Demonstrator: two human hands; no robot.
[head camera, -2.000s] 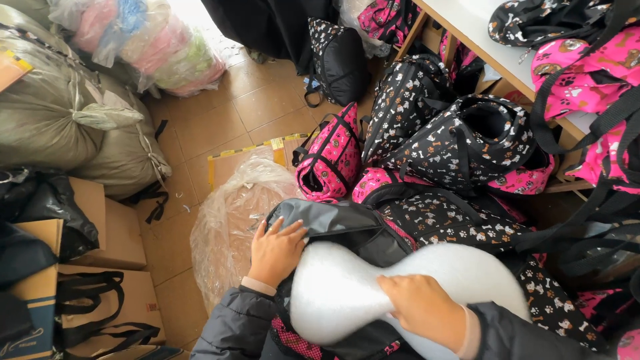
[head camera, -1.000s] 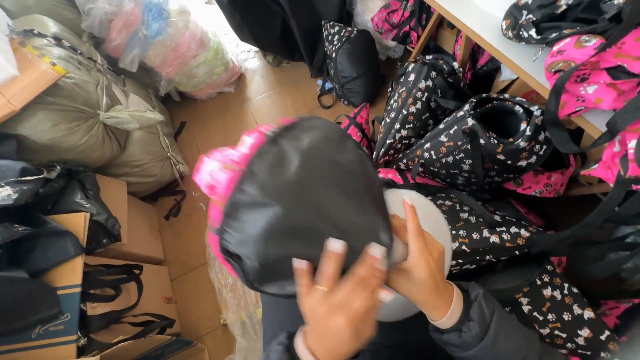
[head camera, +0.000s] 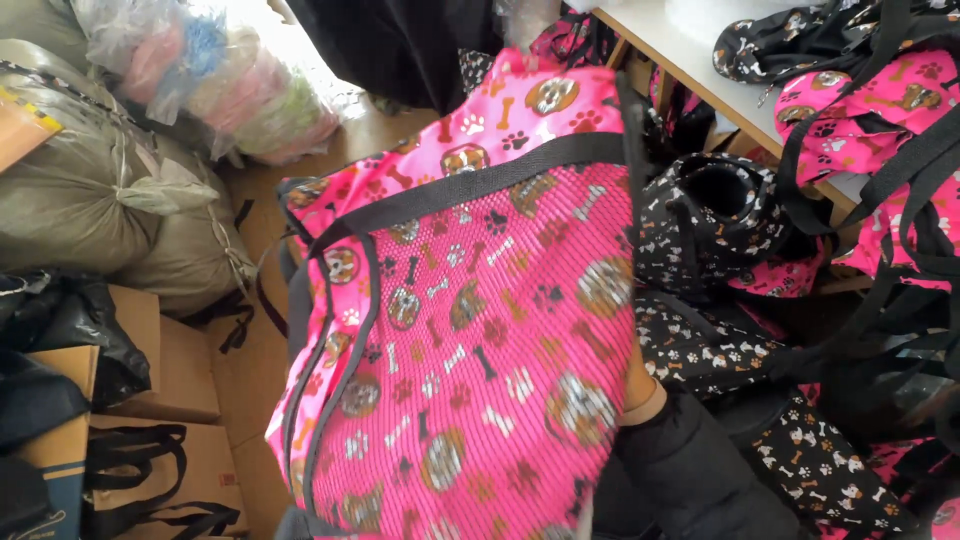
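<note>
A pink fabric bag with dog, paw and bone prints, a mesh panel and black trim fills the middle of the view, held up close. A black webbing strap crosses its upper part. Of my right hand, only a bit near the wrist shows at the bag's right edge; its fingers are hidden behind the bag, so its grip cannot be seen. My left hand is out of sight. The white rounded form seen earlier is almost wholly hidden.
Stuffed olive sacks and cardboard boxes stand at left. Black printed bags are piled at right, below a white table holding pink printed bags. A clear plastic sack of coloured material lies at upper left.
The bag has been turned from its plain black side to its pink mesh side. Both hands, in plain view a second ago, are now mostly or wholly hidden.
</note>
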